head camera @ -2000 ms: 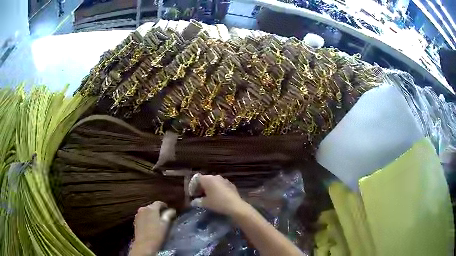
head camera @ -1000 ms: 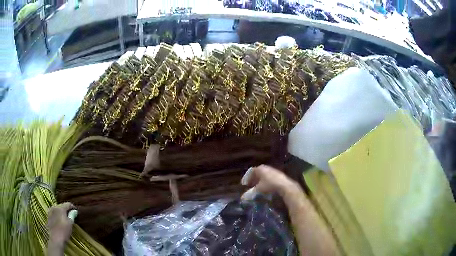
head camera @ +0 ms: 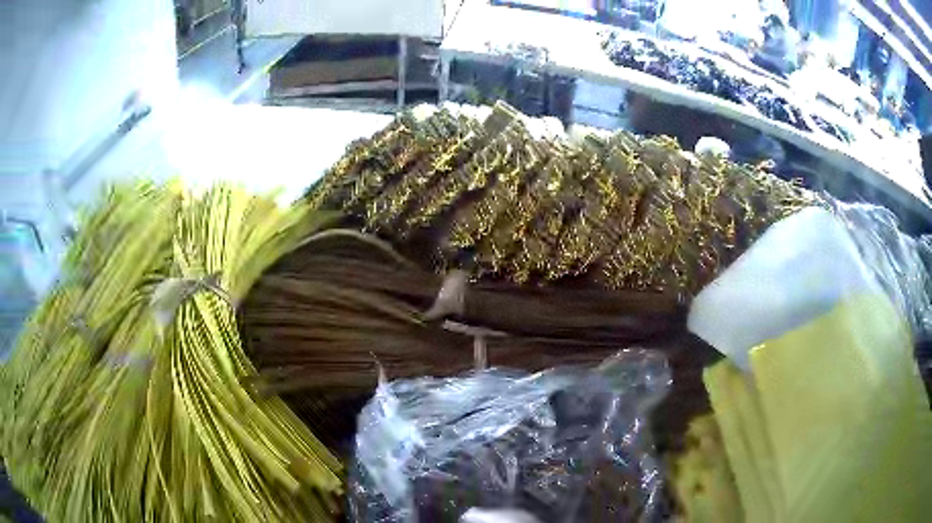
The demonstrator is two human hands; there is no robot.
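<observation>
No hand shows clearly. A small blurred white thing (head camera: 498, 516) at the bottom edge may be a covered fingertip; I cannot tell. A crinkled clear plastic bag (head camera: 511, 434) with dark contents lies nearest in front. Behind it, long dark brown strips (head camera: 347, 306) lie in wide bundles, with pale ties (head camera: 450, 296) round them. At the left, thick sheaves of yellow strips (head camera: 220, 378) fan out, knotted round the middle with a pale grey-beige tie (head camera: 184, 291).
Rows of short brown straps with gold hardware (head camera: 552, 204) lie behind the brown strips. A white sheet (head camera: 792, 276) and yellow panels (head camera: 848, 409) lie at the right, with more clear plastic (head camera: 889, 245) beyond. A long white-topped table (head camera: 613, 77) stands at the back.
Both hands have left the spots where they showed, at the yellow sheaf and over the plastic bag. The view has swung left, showing more of the yellow sheaves.
</observation>
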